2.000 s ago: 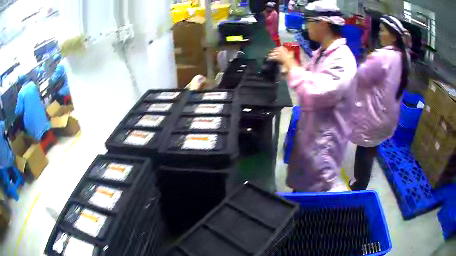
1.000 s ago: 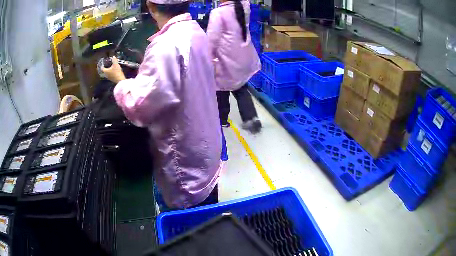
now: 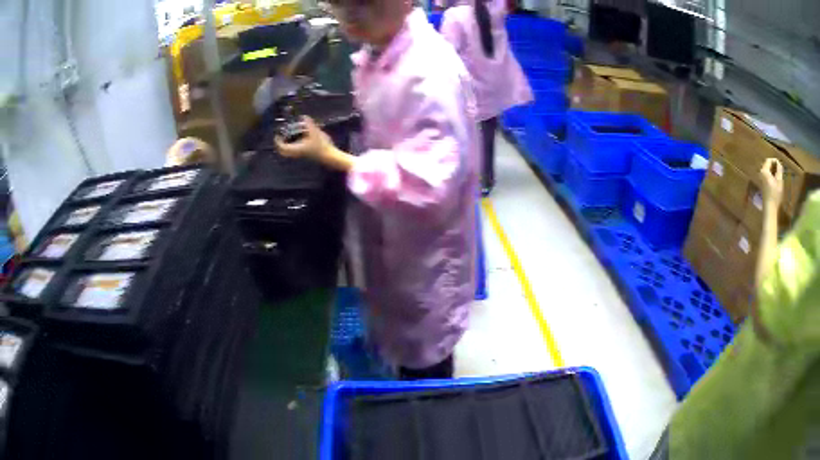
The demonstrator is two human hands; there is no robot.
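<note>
Neither of my hands is in view. An empty-looking black tray (image 3: 476, 422) lies inside the blue tote (image 3: 337, 404) at the bottom centre, its pockets facing up; the lower edge of the picture cuts off both. To the left, tall stacks of black trays (image 3: 193, 296) stand on the dark green bench (image 3: 288, 350). Their top trays hold flat units with white labels and orange stripes (image 3: 101, 290). Another black stack (image 3: 288, 198) stands further along the bench. A yellow-green card (image 3: 260, 54) shows on a dark tray at the back.
A person in a pink smock (image 3: 418, 189) stands right of the bench, holding a small dark object. Another pink smock (image 3: 490, 58) is behind. A yellow-green garment (image 3: 755, 386) and raised bare forearm fill the right edge. Blue totes (image 3: 611, 144), cartons (image 3: 719, 211) and a blue pallet (image 3: 665, 296) stand beyond.
The view has swung right, then slightly back left. The black tray that was tilted over the tote's edge now lies inside the tote. The person in yellow-green has come into view.
</note>
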